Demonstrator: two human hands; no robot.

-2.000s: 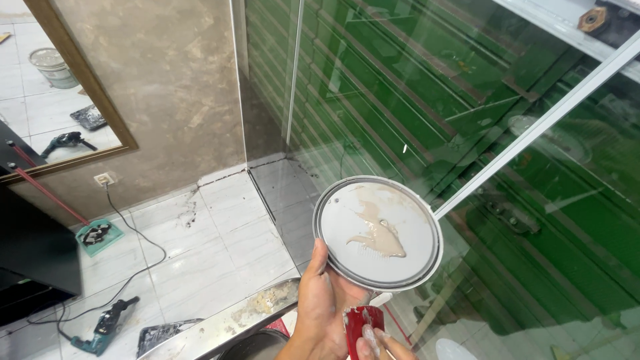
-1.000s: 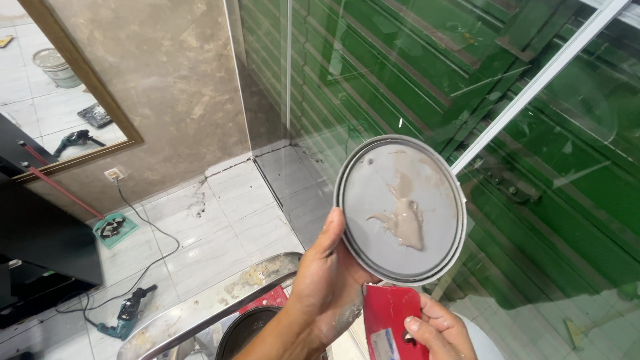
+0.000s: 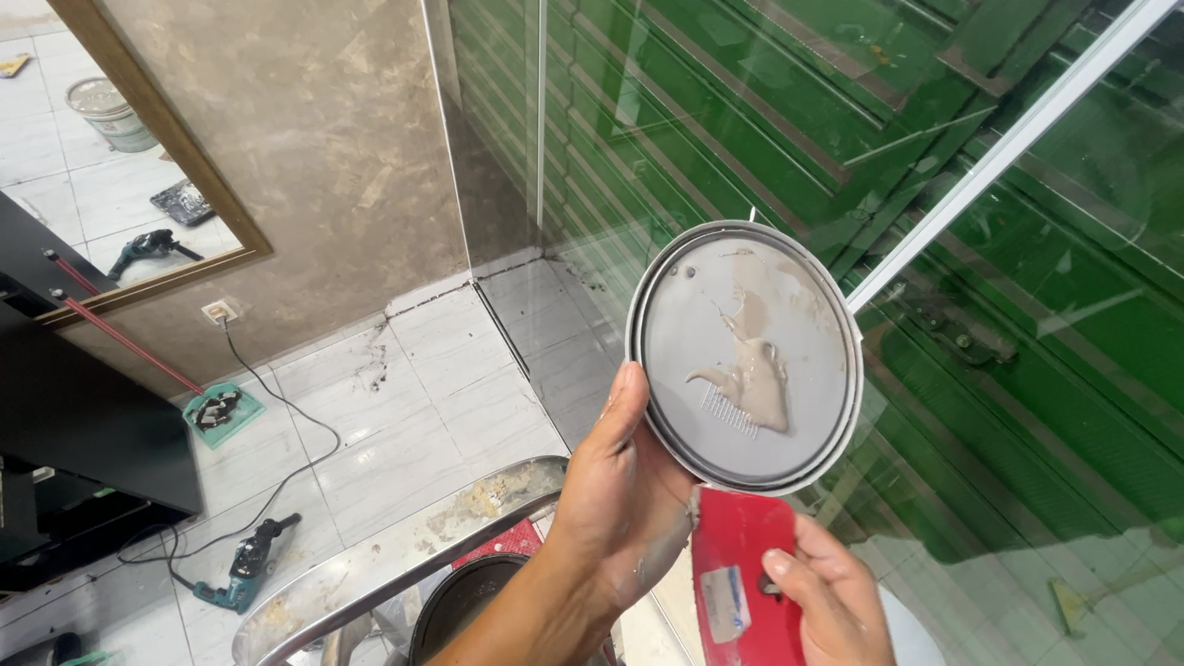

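My left hand [image 3: 615, 481] grips the round grey bucket lid [image 3: 684, 314] by its lower left edge, tilted with the inner face toward me. A blob of beige-grey paste [image 3: 760, 393] lies on that face, with thinner smears above it. Just below the lid, my right hand [image 3: 837, 587] pinches a red plastic spreader [image 3: 740, 527] between thumb and fingers. The spreader bears a worn label and some paste at its upper left corner. Wet paste also coats the heel of my left palm and wrist.
A stained metal platform [image 3: 398, 564] and a dark bucket [image 3: 462, 601] are below. On the tiled floor lie a corded power drill [image 3: 245, 564] and a green dustpan [image 3: 222, 416]. A glass panel [image 3: 573, 231] stands before green slats. A framed mirror [image 3: 254, 250] hangs at left.
The lid, held nearly flat two seconds ago, is now tilted up more toward me. The red spreader has turned so that its broad face shows.
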